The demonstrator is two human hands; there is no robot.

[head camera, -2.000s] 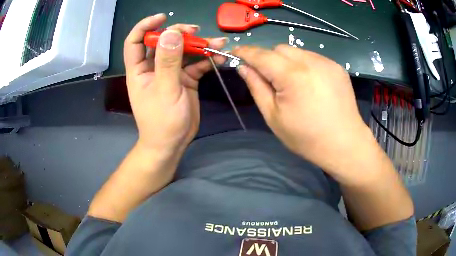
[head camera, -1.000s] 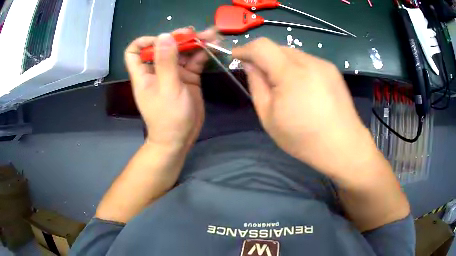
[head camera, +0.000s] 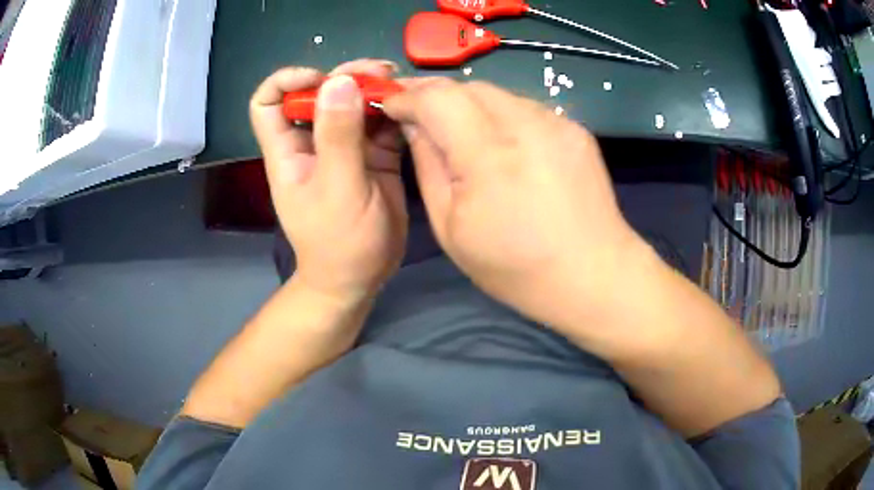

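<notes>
My left hand (head camera: 335,182) holds a red probe thermometer unit (head camera: 305,105) edge-on, thumb on its near side and fingers behind. My right hand (head camera: 508,182) is at the narrow end of the unit, its thumb and fingertips closed around that end. A short bit of light metal shows between the fingertips. The rest of the probe rod is hidden by my right hand. What else my right fingertips pinch cannot be made out.
Two red probe units (head camera: 441,39) lie on the green mat (head camera: 259,57), rods pointing right. Small white pieces (head camera: 554,84) are scattered nearby. A white casing (head camera: 144,86) stands left. A black pen-like tool (head camera: 793,115) and clear tubes (head camera: 767,258) are at right.
My right hand has moved left, up against the narrow end of the red unit. The long rod and the thin white length seen before are now mostly hidden.
</notes>
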